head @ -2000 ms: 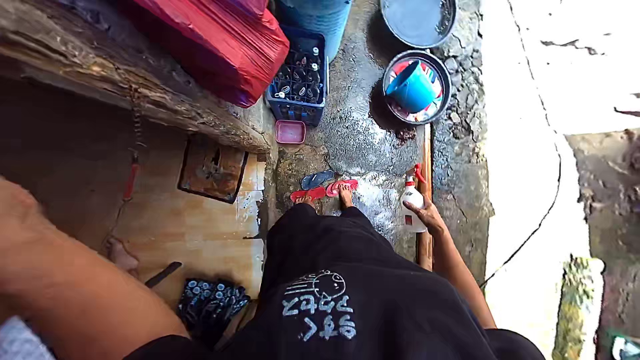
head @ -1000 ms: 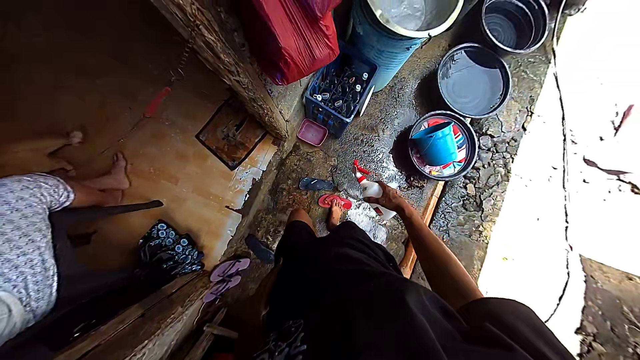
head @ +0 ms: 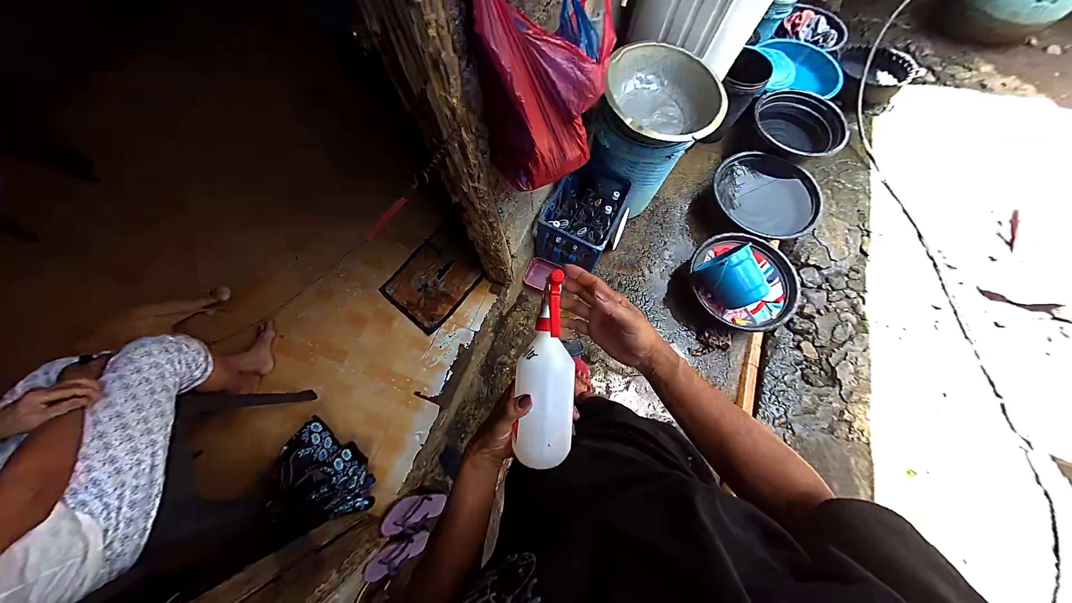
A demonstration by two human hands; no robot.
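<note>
A white plastic spray bottle [head: 544,402] with a red trigger head stands upright in front of my body. My left hand [head: 500,425] grips the lower part of the bottle from the left, its thumb on the side. Close to the right of the red spray head, my right hand [head: 615,322] is spread with its fingers apart; whether a fingertip touches the head is hard to tell. Part of a red slipper [head: 582,375] shows behind the bottle.
Another person [head: 142,419] sits on the tiled floor at left. A wooden post [head: 448,109], a red plastic bag [head: 536,100], a blue crate of bottles [head: 578,213] and a pail [head: 662,92] stand ahead. Black basins [head: 766,194] line the wet concrete; one holds a blue bucket [head: 733,276].
The spray bottle, earlier in my right hand, is now in my left hand and upright. My right hand has let go of it. The view has swung, showing more of the seated person.
</note>
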